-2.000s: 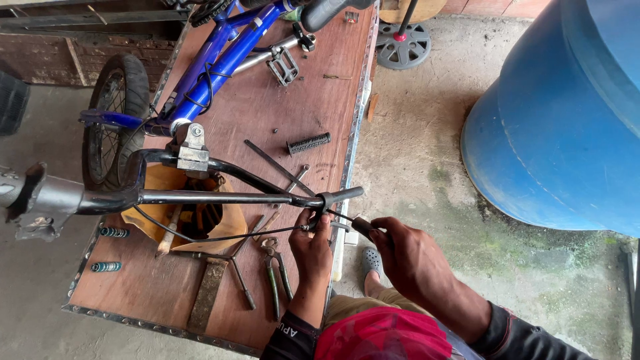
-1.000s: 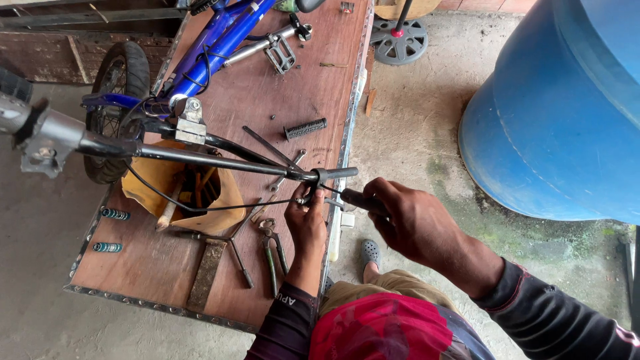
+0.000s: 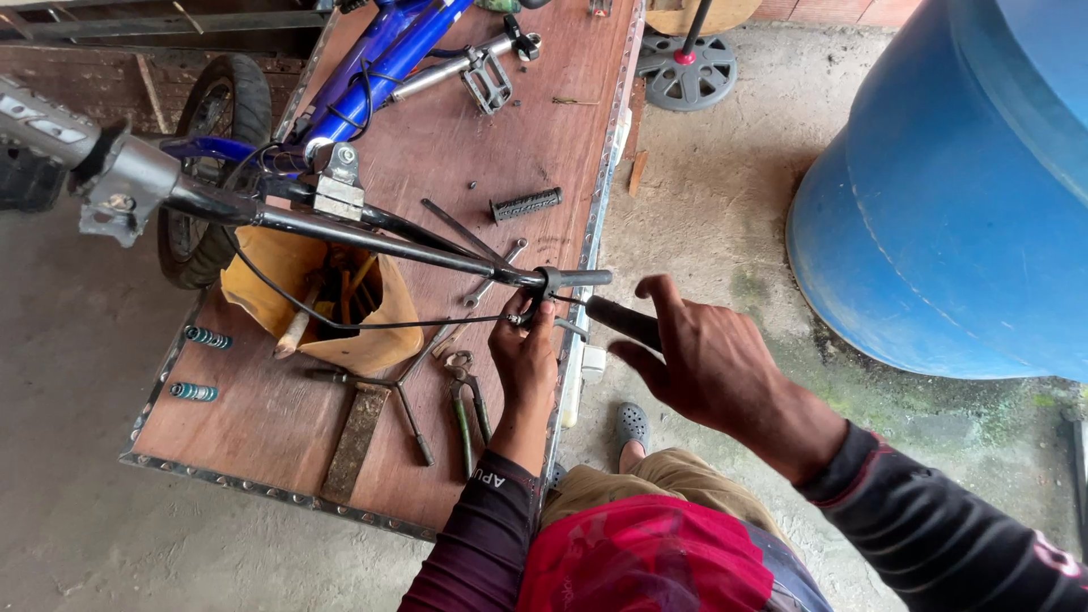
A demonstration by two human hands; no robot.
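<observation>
My left hand (image 3: 524, 357) grips the brake lever clamp (image 3: 548, 282) near the end of a black bicycle handlebar (image 3: 374, 240). A black cable (image 3: 408, 325) runs from there back toward the blue bicycle frame (image 3: 374, 72). A dark-handled driver (image 3: 623, 323) has its thin shaft against the clamp. My right hand (image 3: 714, 353) is at the back of that handle, thumb and forefinger spread around it; whether the palm touches it is hidden. The brake lever (image 3: 571, 329) sticks out beyond my left fingers.
On the wooden table (image 3: 255, 438) lie pincers (image 3: 466, 399), a wrench (image 3: 495, 274), a three-armed socket wrench (image 3: 402, 387), a rubber grip (image 3: 526, 205), a metal bar (image 3: 355, 442) and springs (image 3: 208, 337). A yellow container (image 3: 382, 319) holds tools. A blue barrel (image 3: 943, 195) stands right.
The fingers of my right hand, closed around the driver's handle before, are now spread. My left hand has stayed at the clamp.
</observation>
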